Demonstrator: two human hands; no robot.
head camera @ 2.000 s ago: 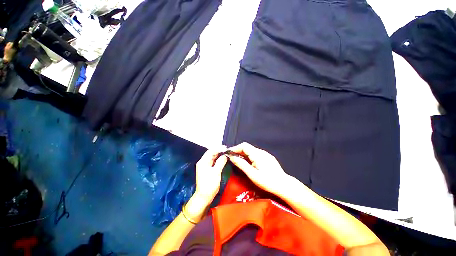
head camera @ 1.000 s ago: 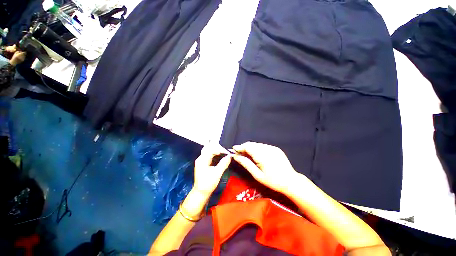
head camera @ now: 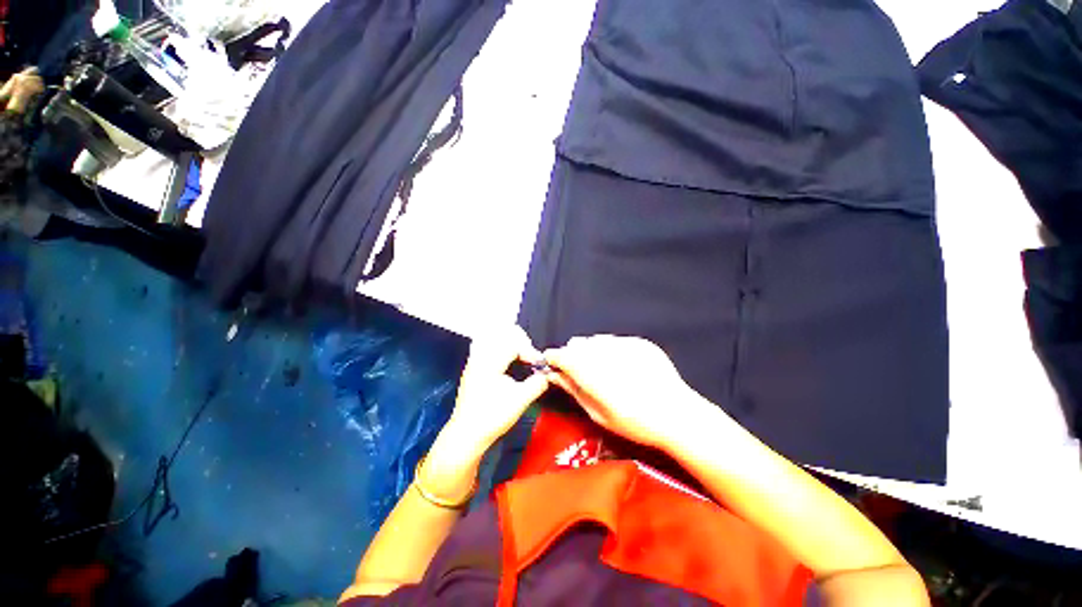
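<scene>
A navy skirt (head camera: pixel 831 320) lies flat on the white table, a shorter upper layer (head camera: pixel 759 107) ending partway down over the longer one. My left hand (head camera: pixel 492 379) and my right hand (head camera: pixel 611 379) meet fingertip to fingertip at the table's near edge, just above my red apron. Something tiny and dark shows between the fingertips; it is too small to name. The fingers of both hands are bent and pinched together. Neither hand is on the skirt's upper layer.
A long stack of navy garments (head camera: pixel 332 154) hangs over the table's left edge, a thin dark strip (head camera: pixel 415 178) beside it. A navy heap (head camera: pixel 1020 107) lies at right. Plastic bags (head camera: pixel 226 71) are at upper left. Blue plastic (head camera: pixel 380 403) lies below left. Another person's hand (head camera: pixel 21 89) shows far left.
The view has shifted slightly, so the garments sit a little higher and further left. My left hand has turned and its fingers reach higher. Both hands stay together.
</scene>
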